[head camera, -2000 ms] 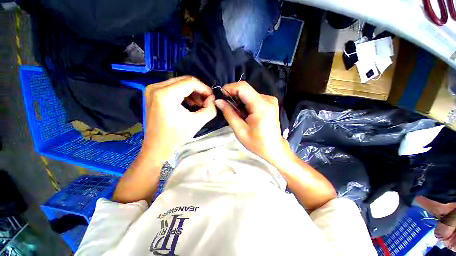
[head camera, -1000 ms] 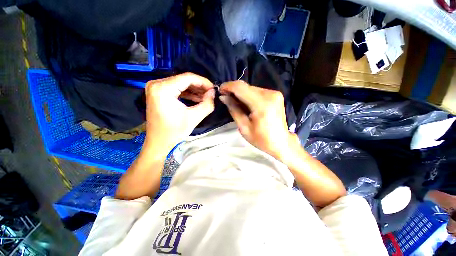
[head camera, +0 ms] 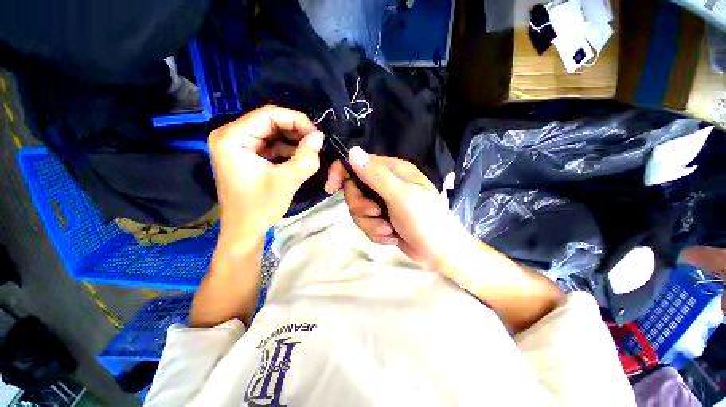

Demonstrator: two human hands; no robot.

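The black garment (head camera: 382, 111) lies over my lap beyond my hands. Loose pale thread (head camera: 358, 107) curls on it just past my fingertips. My left hand (head camera: 267, 163) pinches thumb and forefinger at the thread and dark cloth; exactly what is between the tips is too small to tell. My right hand (head camera: 398, 195) is closed around a thin black hand tool (head camera: 341, 149), which points up and left to my left fingertips. The tool's tip is partly hidden.
Blue crates (head camera: 139, 258) stand at the left, with dark garments (head camera: 143, 171) over them. Clear plastic (head camera: 549, 171) covers dark garments at the right. A cardboard box (head camera: 557, 75) with white tags (head camera: 575, 36) is at the upper right. Part of another person's hand (head camera: 704, 258) shows at the right edge.
The view has shifted. My right hand has moved down and away from my left fingertips, and the black tool now shows between them. More pale thread shows on the cloth.
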